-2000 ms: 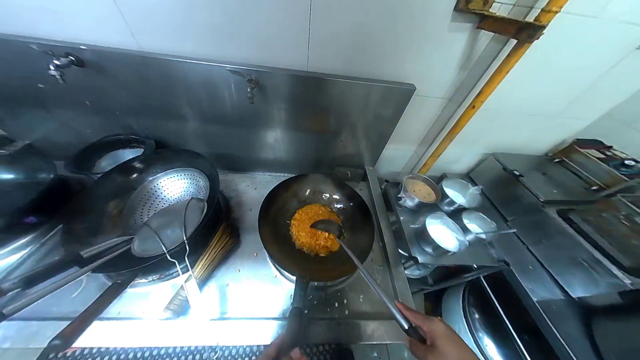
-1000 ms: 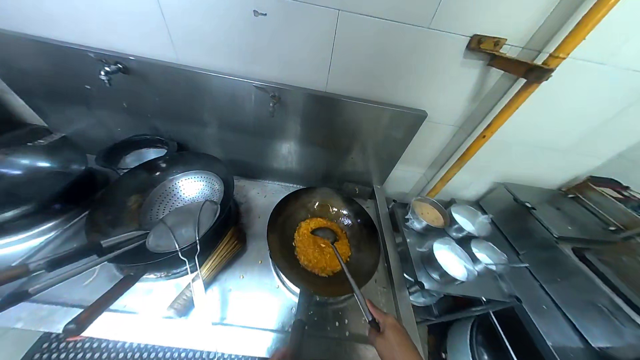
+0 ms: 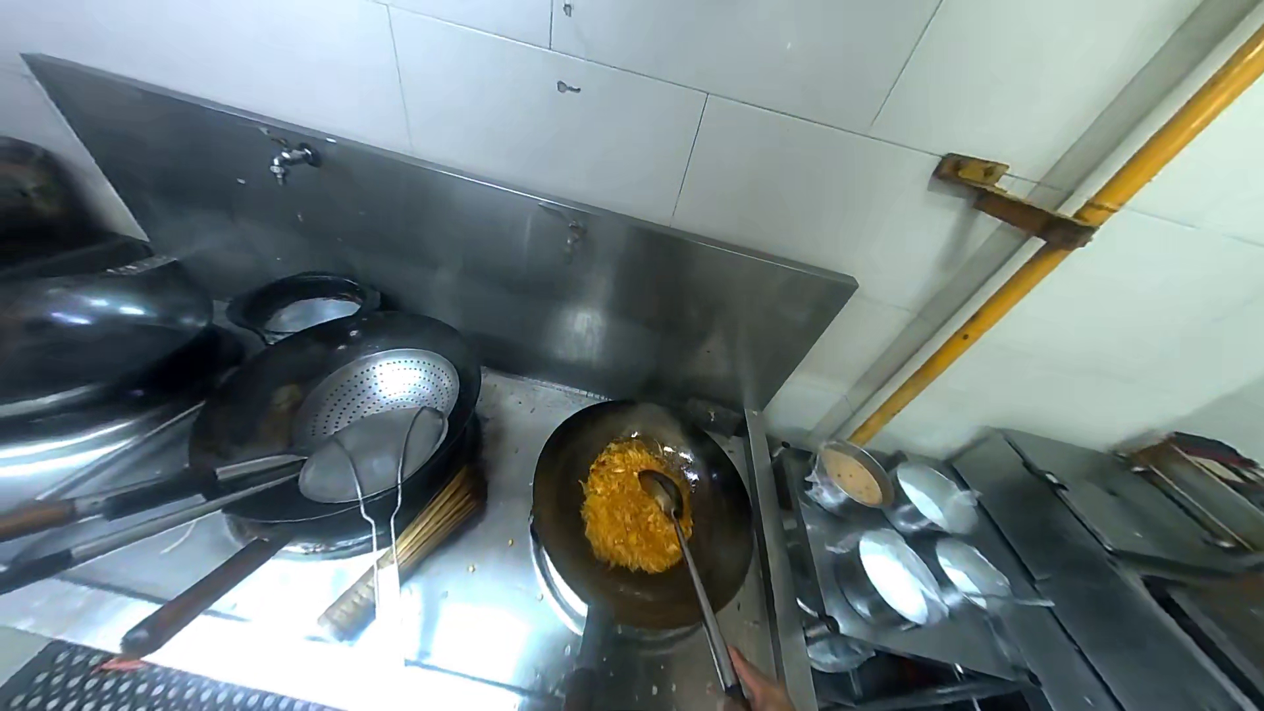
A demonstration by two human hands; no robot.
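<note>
A dark wok point(image 3: 726, 553) sits over the burner ring at centre, holding shredded orange-yellow food point(image 3: 627, 513). At the lower edge, my right hand point(image 3: 760, 683) is closed around the handle of a metal wok ladle point(image 3: 703, 592); the ladle's bowl rests on the food, right of its middle. The wok's handle point(image 3: 590, 657) points down toward the bottom edge, where my left hand does not show. Left of this wok, a bamboo wok brush point(image 3: 425, 538) lies on the steel worktop.
A larger wok point(image 3: 237, 425) on the left holds a perforated strainer point(image 3: 380, 390) and a mesh skimmer point(image 3: 370, 459). Metal seasoning pots point(image 3: 894, 578) stand at right. Behind are a steel splashback point(image 3: 592, 306), a tap point(image 3: 293, 158) and a yellow pipe point(image 3: 968, 331).
The ladle and the food have shifted within the wok, and my right hand is lower in view. My left hand, partly seen at the wok handle earlier, is out of sight. The view has tilted upward.
</note>
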